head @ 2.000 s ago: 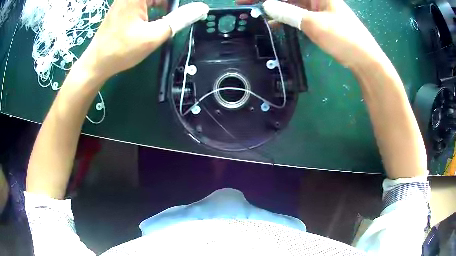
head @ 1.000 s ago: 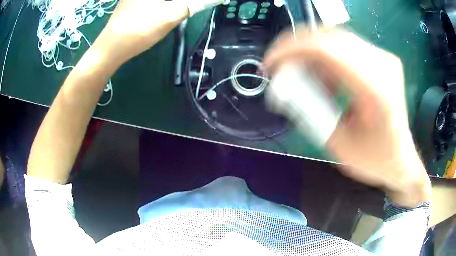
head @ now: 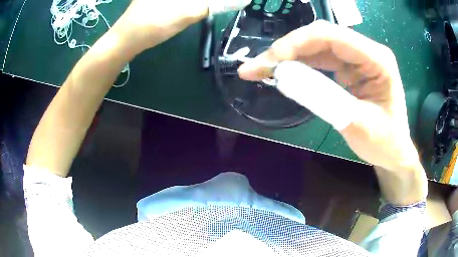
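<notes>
A black plastic housing (head: 238, 108) lies on the bench, its round end toward me and its far end cut off by the top edge. A thin white cord (head: 232, 40) with a white pad runs inside its left side. My right hand (head: 336, 75), with a white cot on the thumb, is over the housing, finger and thumb pinched together on the cord near the centre ring. This hand hides most of the ring and the housing's right part. My left hand (head: 170, 15) is at the housing's far left, its fingers cut off by the top edge; a white cot shows.
A tangled white cord pile (head: 75, 17) lies at the upper left of the green bench (head: 165, 83). A straight black bar (head: 207, 42) is left of the housing. A white scrap (head: 346, 11) lies at the top right. Black housings (head: 434, 108) stand at the right edge.
My right hand has left the housing's far end, come over its centre and closed finger and thumb on the cord. The housing and bench have shifted right and up in view.
</notes>
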